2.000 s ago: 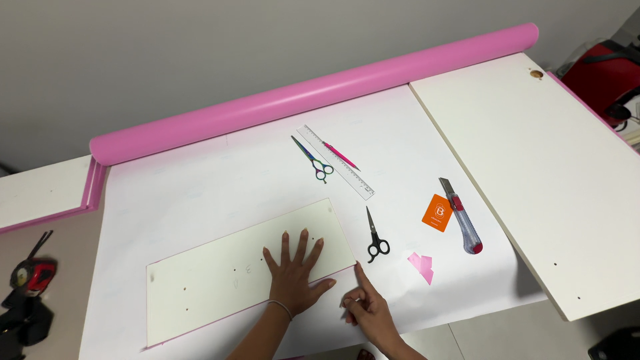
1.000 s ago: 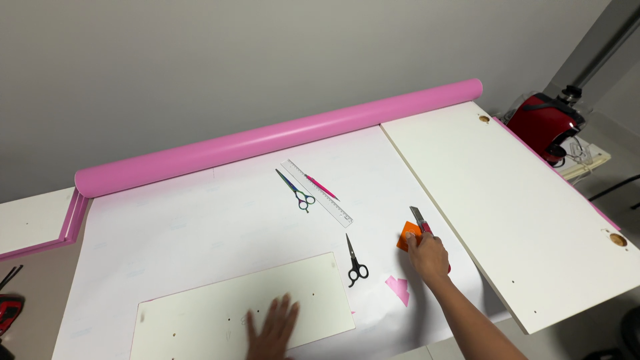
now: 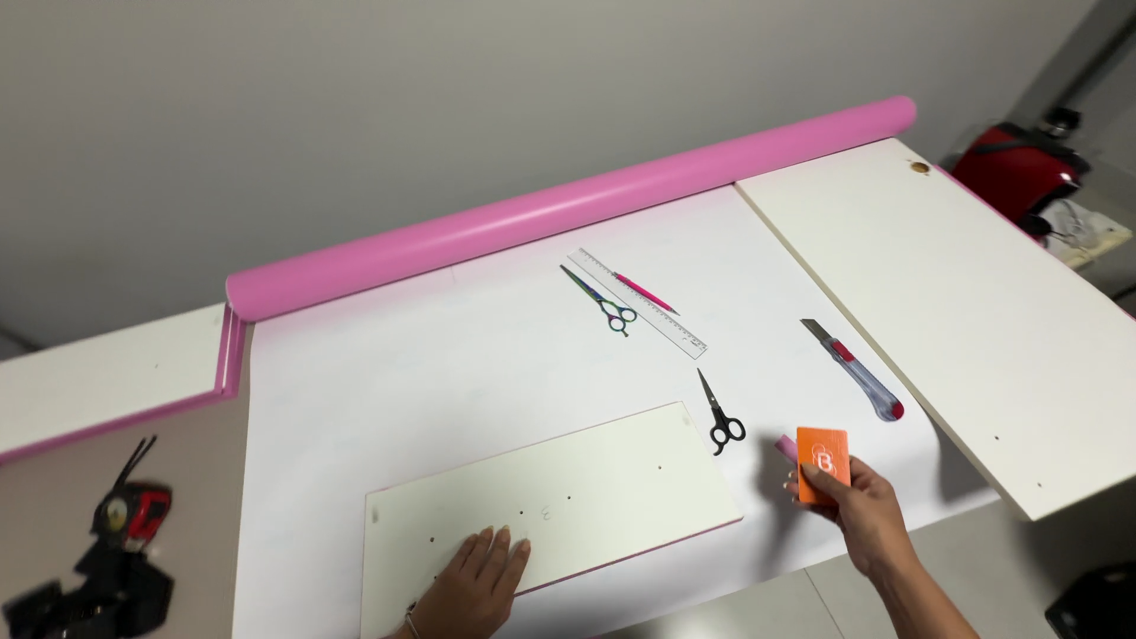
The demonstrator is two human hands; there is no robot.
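My right hand [image 3: 861, 501] holds an orange plastic card [image 3: 824, 466] above the near right part of the white sheet. A pink scrap [image 3: 786, 446] shows partly behind the card. My left hand [image 3: 477, 581] lies flat, holding nothing, on a white board [image 3: 612, 479] with small holes and a pink near edge. Black-handled scissors [image 3: 722, 424] lie just right of the board. Farther back are multicoloured scissors [image 3: 605, 304], a clear ruler [image 3: 683, 336] and a pink pencil or pen [image 3: 645, 294] across the ruler. A utility knife [image 3: 856, 373] with its blade out lies at the right.
A long pink roll [image 3: 568, 209] lies along the wall, behind the white sheet [image 3: 399, 390]. A large white panel [image 3: 958, 293] bounds the right side, another white panel [image 3: 106, 373] the left. A red and black tape measure [image 3: 133, 513] and black objects lie lower left.
My right hand has picked up the orange card from beside the utility knife and moved it nearer. My left hand has slid left along the board.
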